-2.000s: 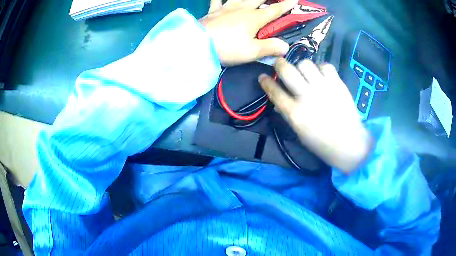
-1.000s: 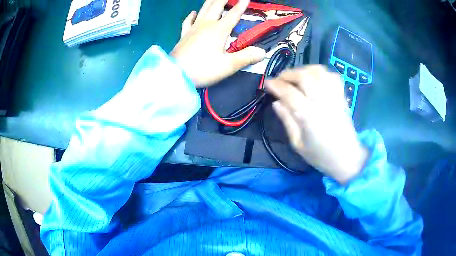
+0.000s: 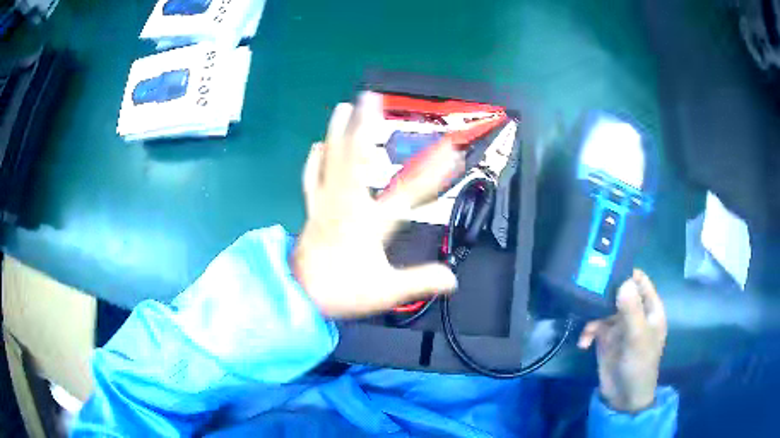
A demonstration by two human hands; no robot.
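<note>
A black foam tray (image 3: 376, 342) lies in front of me. The red clamp (image 3: 479, 128) and the metal jaws of the black clamp (image 3: 500, 154) lie in its recess, over a user manual (image 3: 432, 210). The test leads (image 3: 469, 214) are coiled there, and one black cable loops over the tray's near edge to the battery tester (image 3: 603, 231). My left hand (image 3: 351, 231) is blurred, with fingers spread above the left part of the tray. My right hand (image 3: 633, 334) holds the tester's lower end, right of the tray. The tester's screen reflects bright light.
Two piles of user manuals (image 3: 184, 90) lie at the upper left. A small stack of white cards (image 3: 720, 241) lies at the right. A brown carton (image 3: 51, 316) stands at the lower left edge of the green mat. Dark trays show at the far left.
My right hand has moved from the leads to the tester, which now appears raised and tilted. My left hand has opened away from the clamp. The view has shifted, so the tray sits lower.
</note>
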